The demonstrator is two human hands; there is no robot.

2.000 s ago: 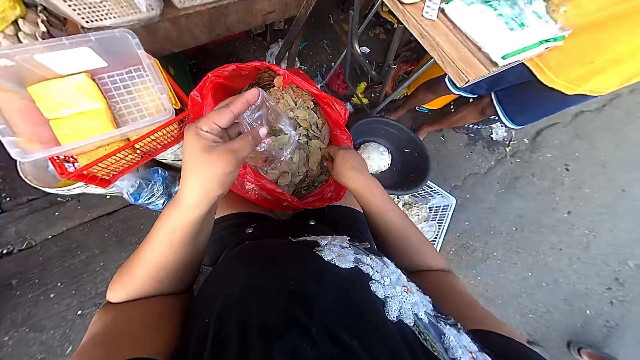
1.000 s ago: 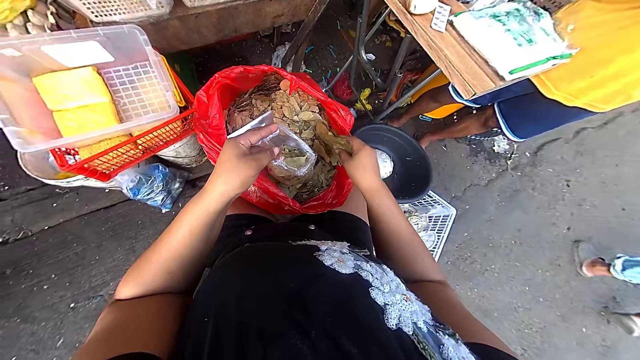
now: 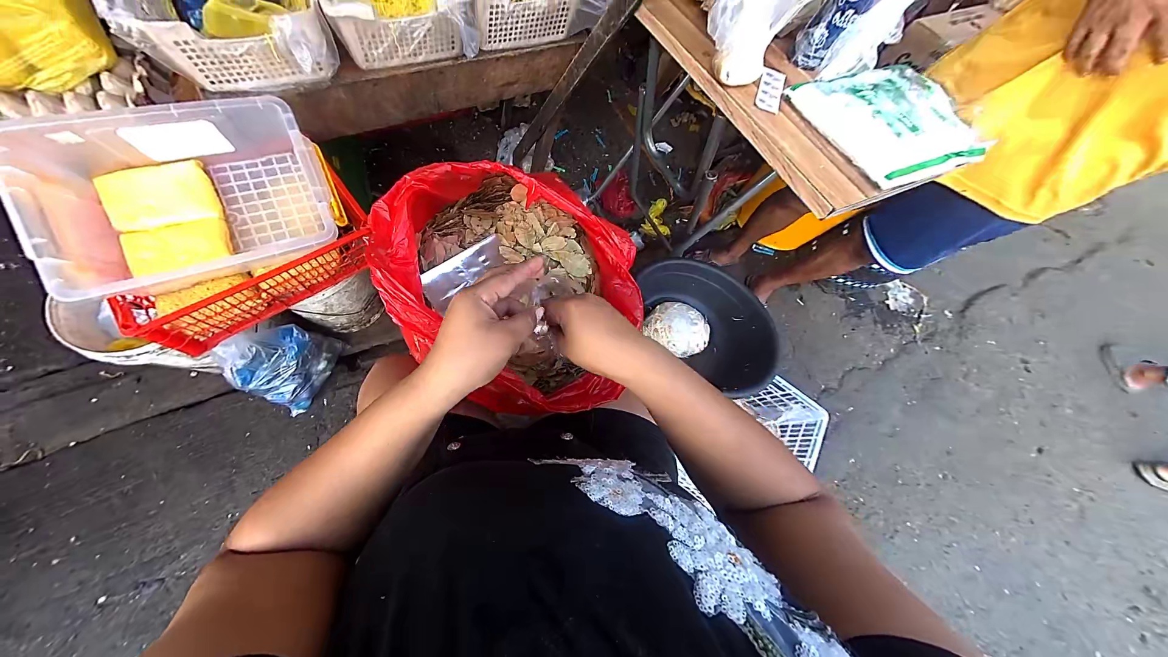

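Note:
A red plastic bag (image 3: 401, 301) stands open between my knees, full of dried leaves (image 3: 547, 237). Over the leaves my left hand (image 3: 484, 328) meets my right hand (image 3: 584, 333), fingertips close together. Both pinch a small clear plastic bag (image 3: 540, 342), mostly covered by my fingers; its contents are hard to see. A shiny flat packet or wad of clear plastic (image 3: 461, 272) lies at my left hand's fingers, over the leaves; whether that hand also grips it cannot be told.
Right of the red bag are a black basin (image 3: 739, 319) with a whitish bundle (image 3: 677, 328) and a white crate (image 3: 798, 424). At left, a clear plastic bin (image 3: 82, 274) rests on a red basket (image 3: 265, 297). A wooden table (image 3: 766, 128) and a person (image 3: 1049, 119) are at upper right.
My right hand has moved left from the leaves at the bag's right side to meet my left hand at the clear bag. The leaves it held a second ago no longer show in it.

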